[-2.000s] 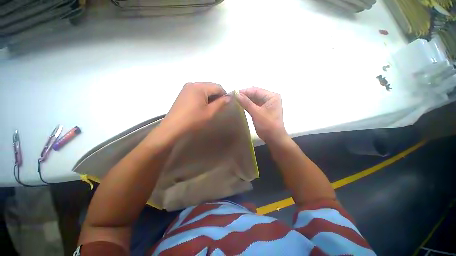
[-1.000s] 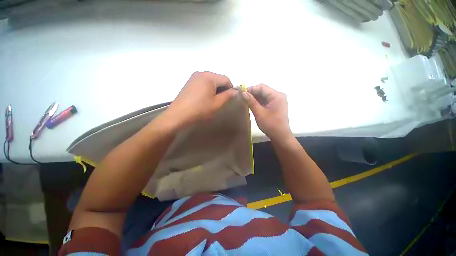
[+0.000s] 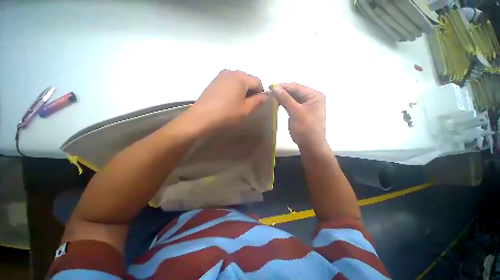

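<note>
A beige fabric bag [image 3: 219,153] with yellow edge binding hangs over the front edge of the white table and my lap. My left hand [image 3: 233,98] pinches its upper right corner from the left. My right hand [image 3: 302,112] pinches the same corner from the right, with a bit of yellow binding [image 3: 274,86] at the fingertips. The fingertips of both hands nearly touch. A yellow tail [image 3: 75,163] hangs from the bag's far left corner.
Thread snips [image 3: 37,106] on a dark cord and a purple-red tube, possibly a lighter [image 3: 58,104], lie on the white table [image 3: 137,49] at left. Stacked bags [image 3: 397,17], dark scraps [image 3: 407,117] and clear plastic [image 3: 458,117] are at right. A brown box [image 3: 458,168] stands below.
The view has shifted, so one pair of snips has left the picture at left. Both hands still pinch the bag's corner. Yellow binding shows more at the fingertips than in the oldest frame.
</note>
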